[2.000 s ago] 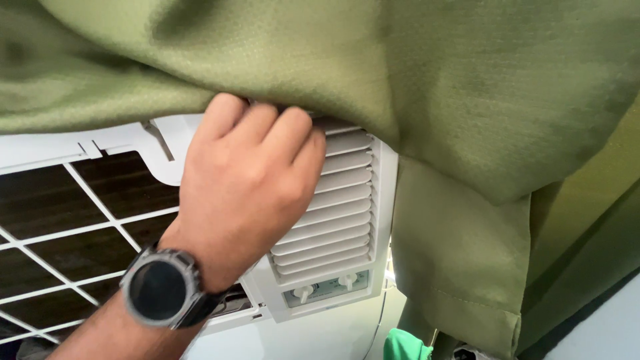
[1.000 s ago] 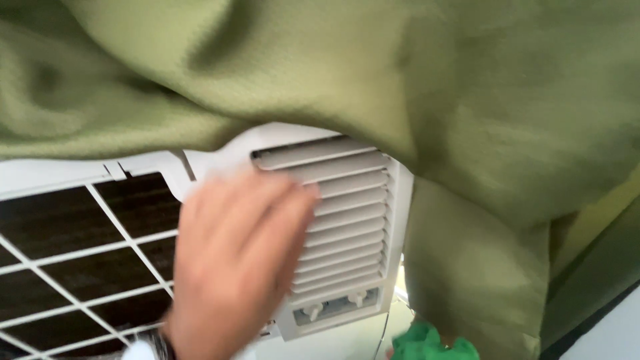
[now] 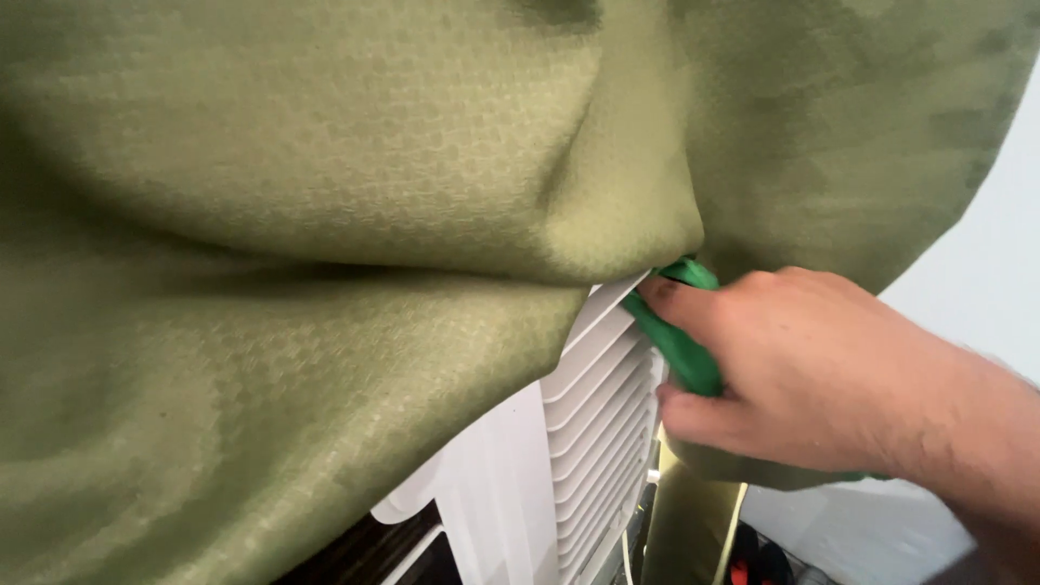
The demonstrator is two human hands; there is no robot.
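My right hand point(image 3: 800, 366) comes in from the right and grips a green cloth point(image 3: 686, 349), which lies against the upper right edge of a white louvred vent point(image 3: 597, 439). The vent is part of a white air conditioner's front panel point(image 3: 500, 479). An olive-green curtain point(image 3: 341, 162) hangs in folds over the top and left of the unit and hides much of it. My left hand is out of the picture.
A dark section with white grid bars point(image 3: 418, 561) shows at the bottom. A narrow olive-green strip of fabric point(image 3: 691, 512) hangs right of the vent. Dark and red items point(image 3: 751, 561) lie low at the right, beside a pale wall point(image 3: 1007, 252).
The left hand with a watch, earlier at the vent's top, has left the view. My right hand now appears with the green cloth at the vent's edge. The view has shifted closer.
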